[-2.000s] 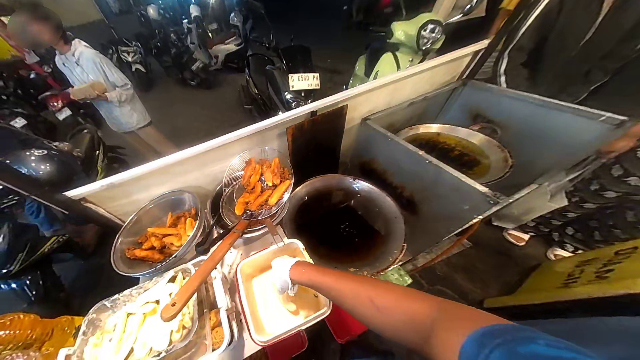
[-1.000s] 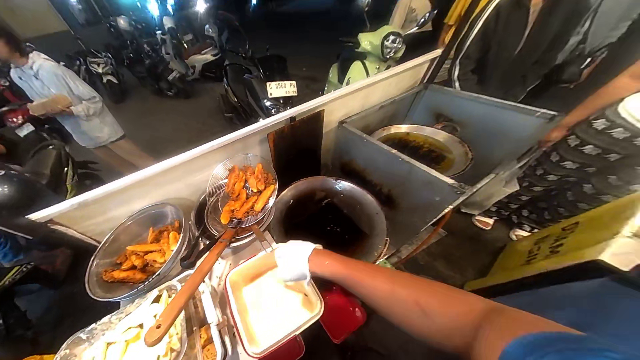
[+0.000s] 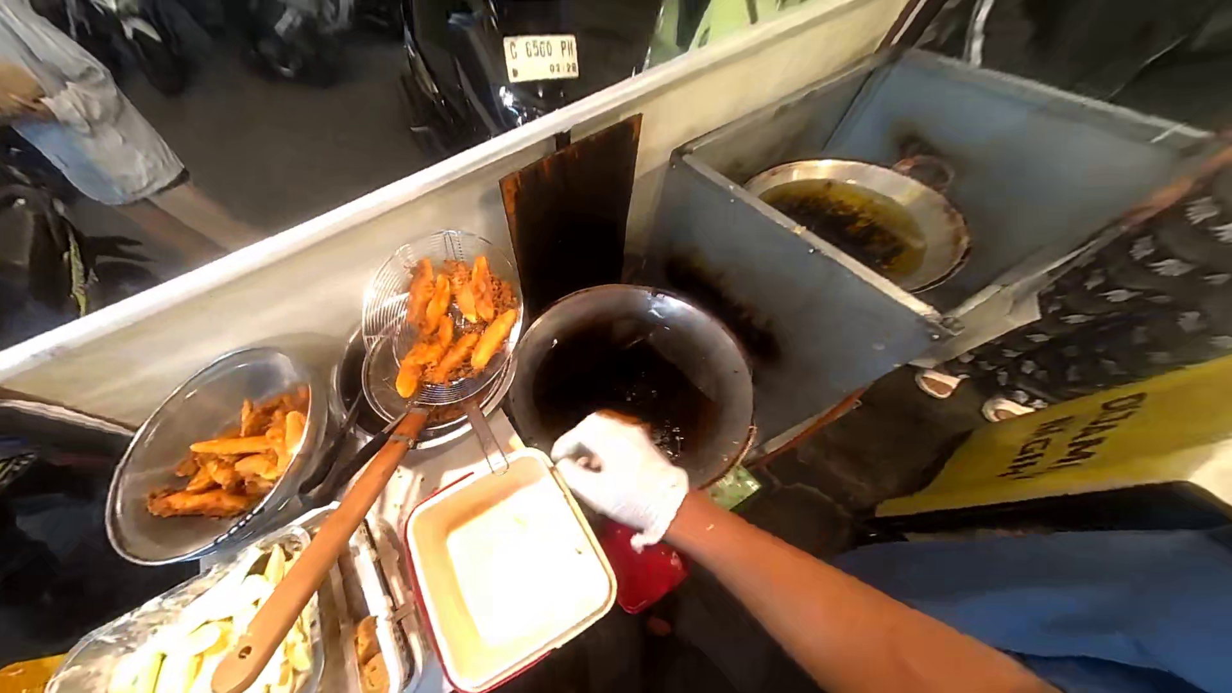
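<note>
My right hand (image 3: pixel 621 476), in a white glove, is over the near rim of a wok of dark oil (image 3: pixel 626 375), beside the corner of a square tub of pale batter (image 3: pixel 510 568). Its fingers are curled; whether they hold something is hidden. Left of the wok, a wire skimmer (image 3: pixel 385 298) with a wooden handle (image 3: pixel 327 549) carries fried pieces (image 3: pixel 452 327) over a pot. A steel bowl (image 3: pixel 144 462) further left holds more fried pieces (image 3: pixel 236 462). Pale raw slices (image 3: pixel 207 635) lie in a clear container at the lower left. My left hand is out of view.
A second wok with oil (image 3: pixel 847 221) stands inside a metal enclosure (image 3: pixel 808 241) at the right. A pale cart wall (image 3: pixel 318 221) runs behind the woks, with a parked motorcycle (image 3: pixel 481 77) and a person (image 3: pixel 91 115) beyond it. A yellow panel (image 3: pixel 1068 433) bears writing.
My right hand has moved from inside the batter tub, across its rim, to the near edge of the dark-oil wok. The skimmer still holds its fried pieces.
</note>
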